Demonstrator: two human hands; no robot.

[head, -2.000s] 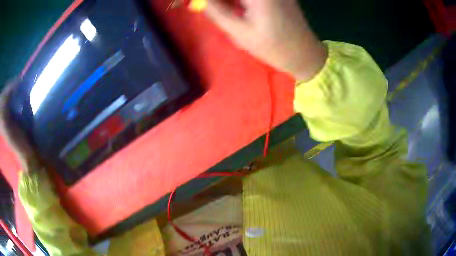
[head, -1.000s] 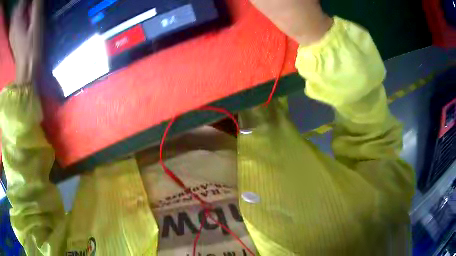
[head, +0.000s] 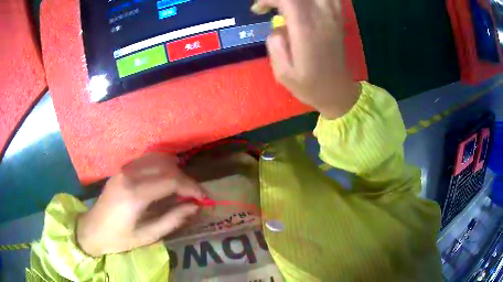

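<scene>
A black tablet with a lit screen lies on an orange-red foam pad. Its bottom row shows a green, a red and a grey-blue button. My left hand is in front of my chest, blurred, its fingers closed on the red headset cord. My right hand is over the tablet's right part with fingers bent, a yellow band on one finger. Whether it touches the screen or holds anything cannot be told.
Another red pad lies at the left. A dark tablet on a red pad is at the far right. Below it stands a dark rack-like item with red parts. Yellow-striped floor marking runs at the right.
My left hand has left the tablet's left edge and come down to the cord at my chest. My right hand shows over the screen's right part. The tablet appears straighter, with the green button visible again.
</scene>
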